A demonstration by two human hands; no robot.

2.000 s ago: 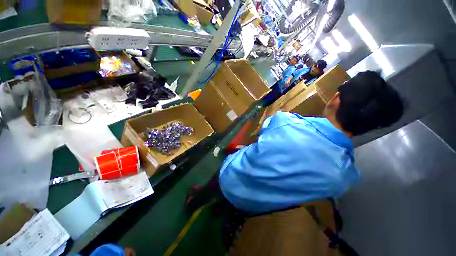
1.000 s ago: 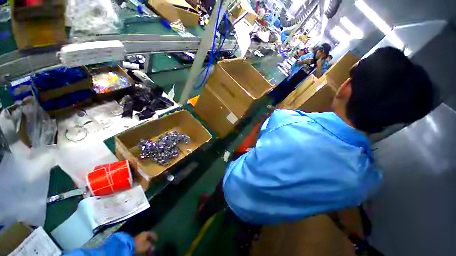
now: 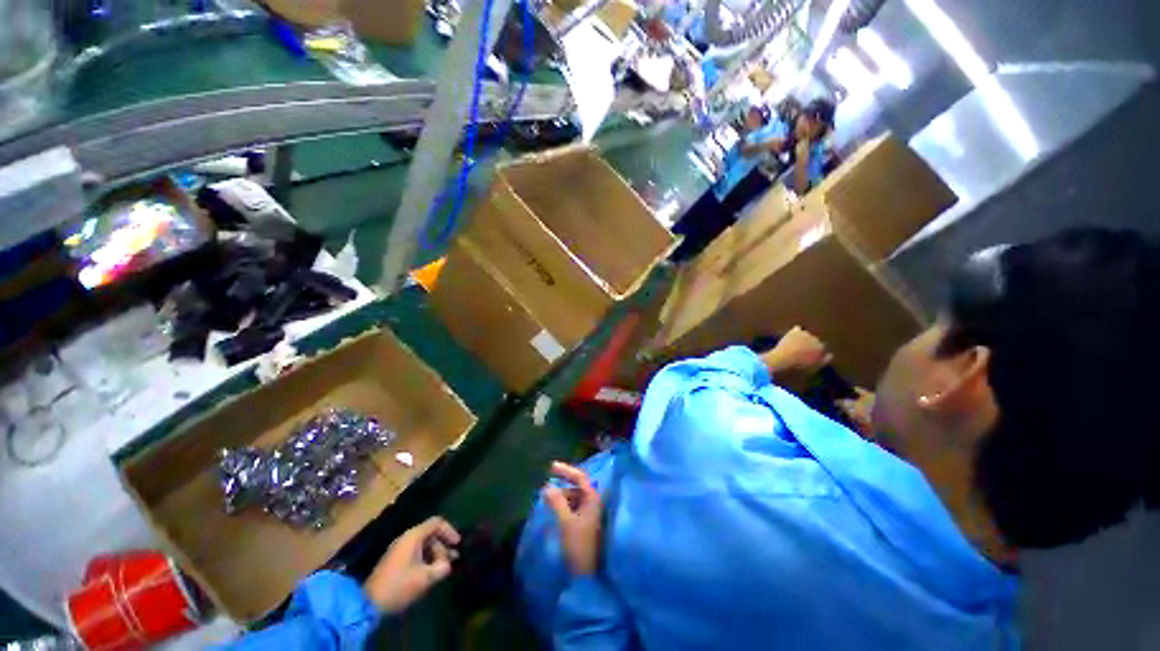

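Note:
My left hand [image 3: 412,566] is at the lower middle, beside the open carton, with its fingers loosely curled and nothing seen in them. My right hand [image 3: 578,511] is raised close behind the coworker's blue back, fingers apart and empty. The nearest open carton [image 3: 426,445] on the bench edge holds a heap of small shiny metallic parts [image 3: 305,468]. Neither hand visibly touches it. Taller open cartons [image 3: 509,274] stand beyond it. Brown cartons [image 3: 776,286] are stacked in front of the coworker.
A coworker [image 3: 776,509] in blue fills the lower right, hands near a dark handle by the cartons. Red pallet truck metal [image 3: 611,363] shows low between cartons. The bench at left holds a red roll [image 3: 127,600] and black pieces [image 3: 242,293]. More people [image 3: 751,153] are beyond.
The view has moved forward along the bench, bringing the cartons closer. My left hand has come further into view, and my right hand has appeared. The coworker's hands now show by the cartons.

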